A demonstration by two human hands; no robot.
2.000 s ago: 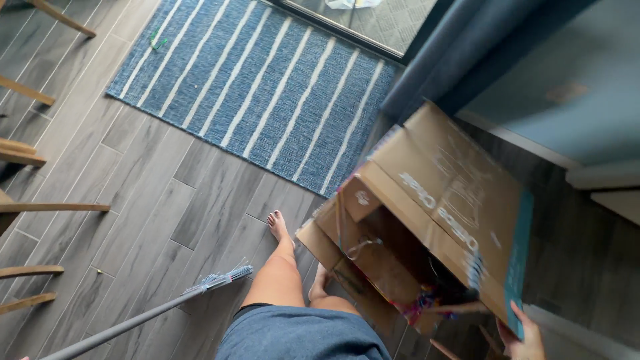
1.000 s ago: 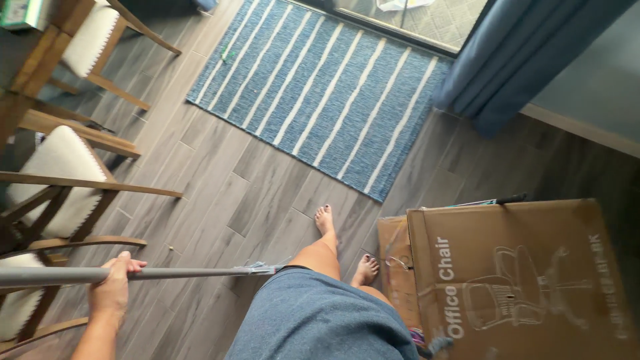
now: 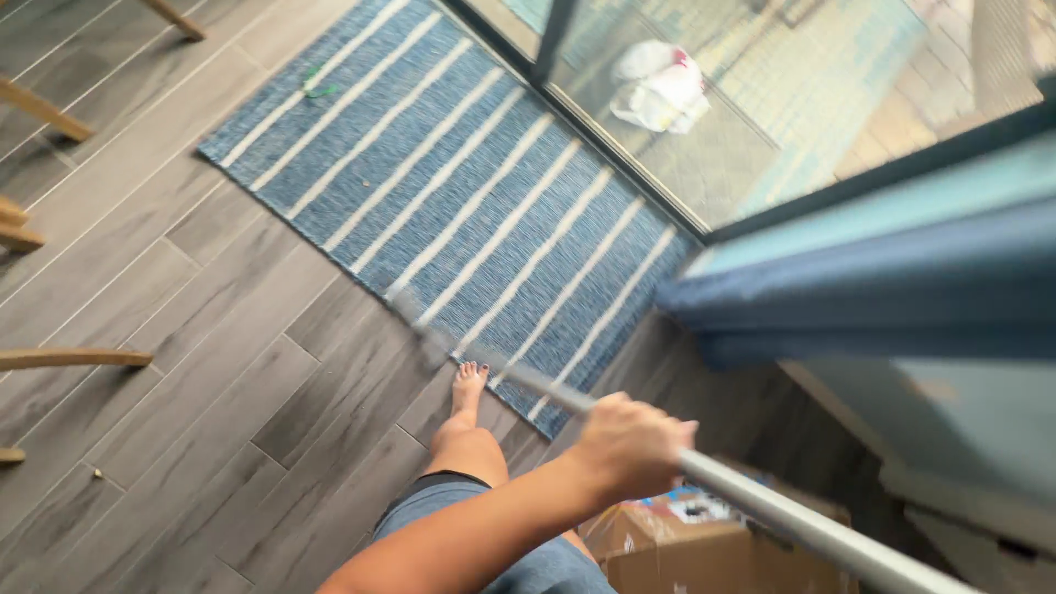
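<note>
My left hand (image 3: 635,445) is closed around the grey pole of a long-handled broom or mop (image 3: 792,511), which slants from the lower right up to the left. Its small, blurred grey head (image 3: 421,326) is over the near edge of the blue-and-white striped rug (image 3: 487,206), close to my bare foot; whether it touches the rug cannot be told. Below and right of the hand, a cardboard box (image 3: 685,561) with tape and colourful items at its top is partly covered by the pole. My right hand is out of view.
Wooden furniture legs (image 3: 74,359) reach in at the left. A glass door frame (image 3: 610,148) borders the rug, with a white plastic bag (image 3: 660,87) beyond it. Right of the door hangs a blue curtain (image 3: 858,289). A small crumb (image 3: 97,473) lies on the wood-look floor.
My left hand and the pole have swung from the left side across to the right, and the tool's head is now by the rug's edge. My right hand, earlier at the box, is out of view.
</note>
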